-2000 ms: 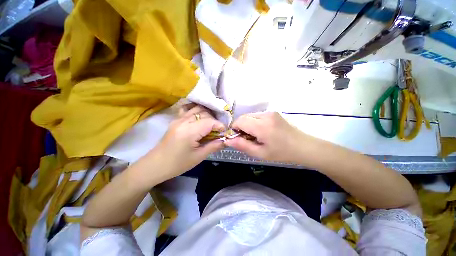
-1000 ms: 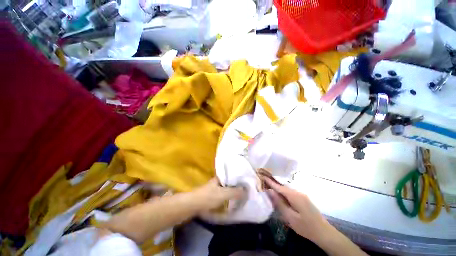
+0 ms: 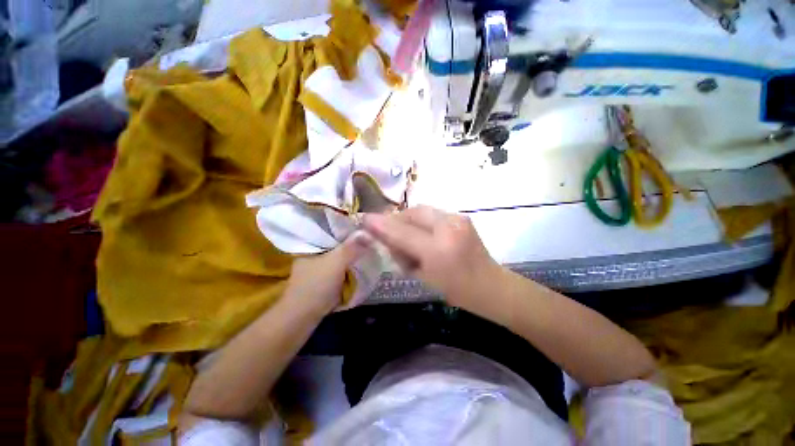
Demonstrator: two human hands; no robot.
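Note:
The mustard-yellow and white garment piece (image 3: 301, 225) lies at the front edge of the machine table, its white side up near my hands. My left hand (image 3: 324, 272) grips its near edge, with the thumb on top. My right hand (image 3: 436, 248) is beside it on the right, fingers on the fabric edge; its fingertips are partly blurred, and whether they pinch the cloth is hard to tell. The large mustard heap (image 3: 187, 209) spreads to the left. The sewing machine head (image 3: 471, 70) stands behind, its needle area washed out by bright light.
Scissors with green and yellow handles (image 3: 629, 179) lie right of the needle. A small mustard scrap (image 3: 739, 221) is at the table's right. The silvery table edge (image 3: 575, 272) runs in front. Cut pieces (image 3: 131, 396) are piled below left. A dark red cloth (image 3: 39, 322) hangs at far left.
The view has swung down and to the right. My hands have come together at the fabric's near edge, and the white side is now folded open between them. The red basket has left the view.

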